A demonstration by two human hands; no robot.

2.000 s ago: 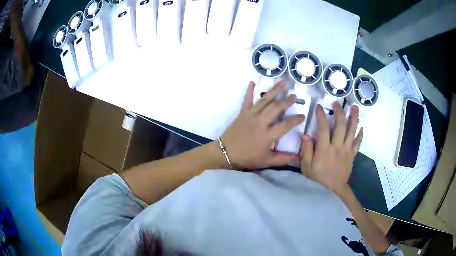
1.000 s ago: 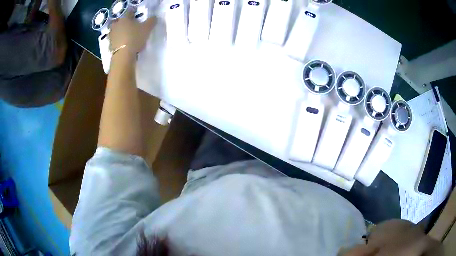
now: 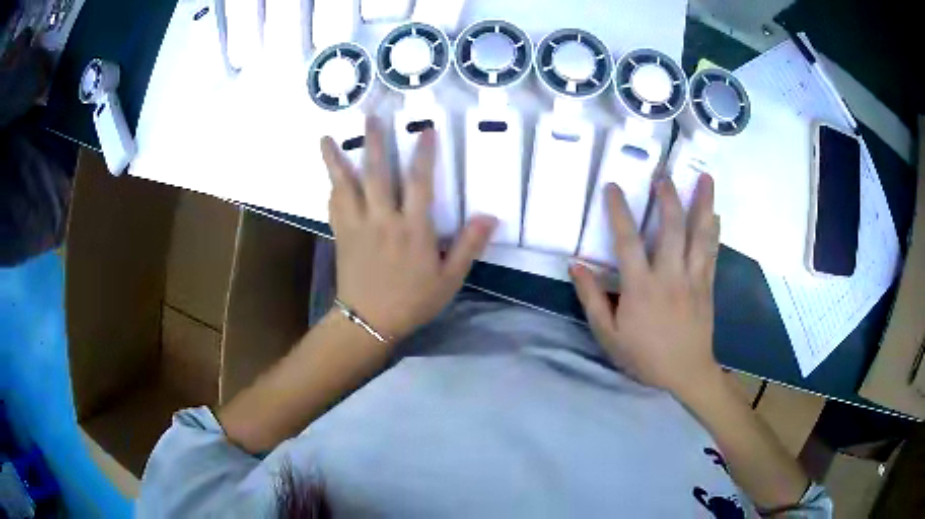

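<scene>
Several white handheld fans (image 3: 493, 167) lie side by side in a near row on the white sheet (image 3: 193, 127), grey round heads pointing away from me. Dark oval windows show on some handles. My left hand (image 3: 401, 238) lies over the handles of the two leftmost fans, fingers spread. My right hand (image 3: 659, 279) lies over the lower handles at the row's right end, fingers spread. Neither hand is closed around a fan. The fingers partly hide those handles.
One fan (image 3: 114, 137) lies apart at the far left. More handles (image 3: 279, 25) are cut off at the top edge. An open carton (image 3: 142, 294) stands below the bench at left. A smartphone (image 3: 835, 200) lies on printed sheets (image 3: 811, 319) at right. A person's dark sleeve shows at far left.
My left hand has come from the far-left fans to the near row, which now has more fans at its left end. My right hand has moved up from the lower right onto the row.
</scene>
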